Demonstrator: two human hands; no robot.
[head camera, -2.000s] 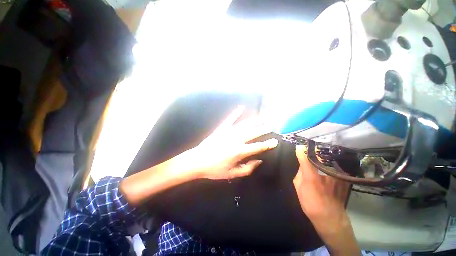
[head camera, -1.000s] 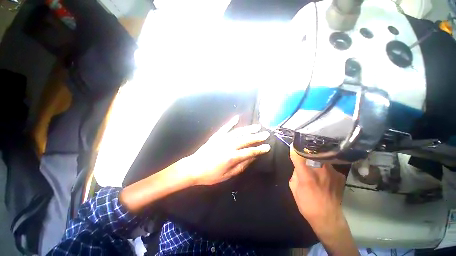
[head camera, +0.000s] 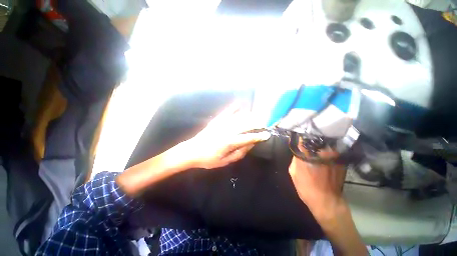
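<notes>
A large black garment panel (head camera: 200, 200) lies on the machine table, with a small pale thread squiggle on it. My left hand (head camera: 223, 142) lies on the panel, fingers reaching right to the needle area; glare washes out part of it. My right hand (head camera: 318, 180) is at the right edge of the panel, its fingertips hidden under the front of the sewing machine head (head camera: 381, 55). The needle area (head camera: 274, 132) is small and blurred between my hands. Whether my right hand holds something cannot be told.
A shiny curved metal loop (head camera: 355, 107) stands at the front of the head. The cream machine bed (head camera: 401, 215) is at lower right. Dark and grey garment pieces (head camera: 60, 172) are heaped at the left by a yellow-brown wooden surface (head camera: 50, 112). Lamp glare covers the upper middle.
The view of the machine head has shifted left since the first frame and is now blurred. My left fingers lifted back slightly, then returned close to the needle area. My right hand stays under the head.
</notes>
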